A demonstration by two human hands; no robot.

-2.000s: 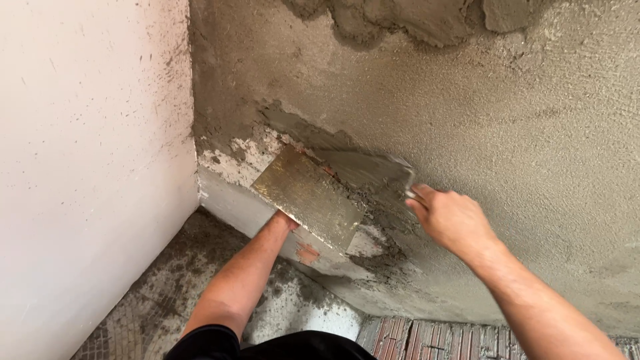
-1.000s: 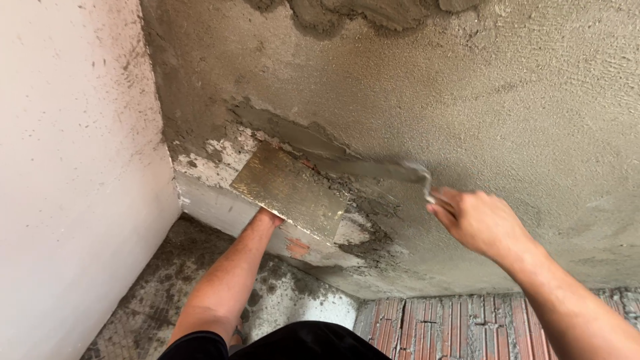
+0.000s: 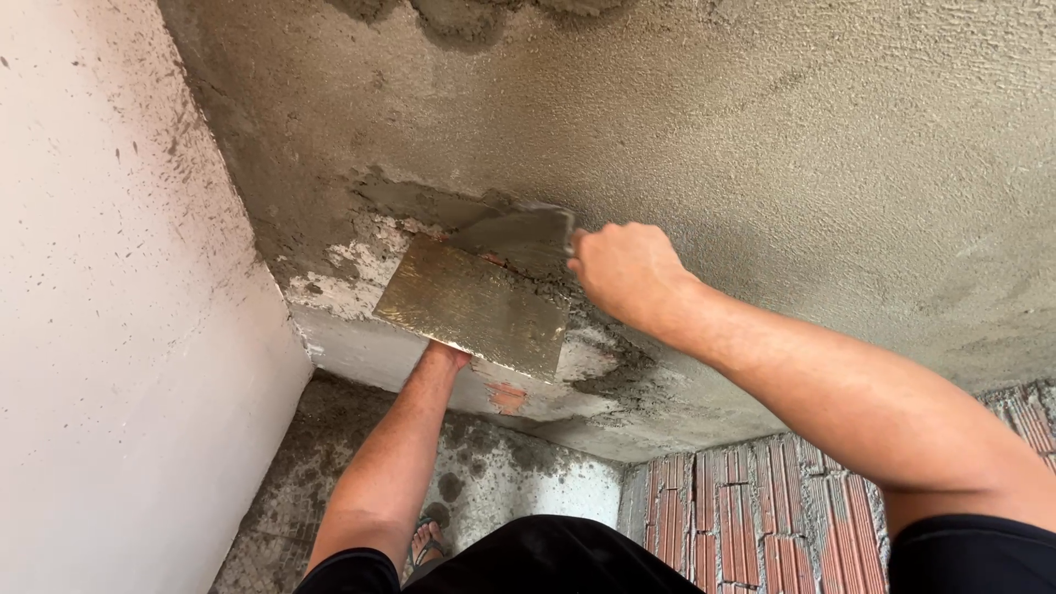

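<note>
A rectangular metal plastering hawk (image 3: 478, 309) lies tilted near the wall's lower part, and my left hand (image 3: 454, 353) is mostly hidden beneath it, holding it from below. My right hand (image 3: 623, 268) is closed around the handle of a trowel (image 3: 520, 235), whose mortar-smeared blade lies against the wall just above the hawk's upper edge. Around the blade, a patch of wet mortar (image 3: 412, 198) spreads on the rough rendered wall (image 3: 742, 148). Bits of mortar cling along the hawk's upper right edge.
A mortar-spattered white wall (image 3: 124, 289) meets the rendered wall at the left corner. Thick mortar lumps (image 3: 470, 16) stick to the wall at the top. Below are a stained floor (image 3: 355, 437), a sandalled foot (image 3: 425, 536) and, at lower right, ribbed red hollow-brick masonry (image 3: 767, 511).
My right hand and the trowel, farther from the hawk's upper edge a second ago, are now back closer to it. My left hand stays under the hawk.
</note>
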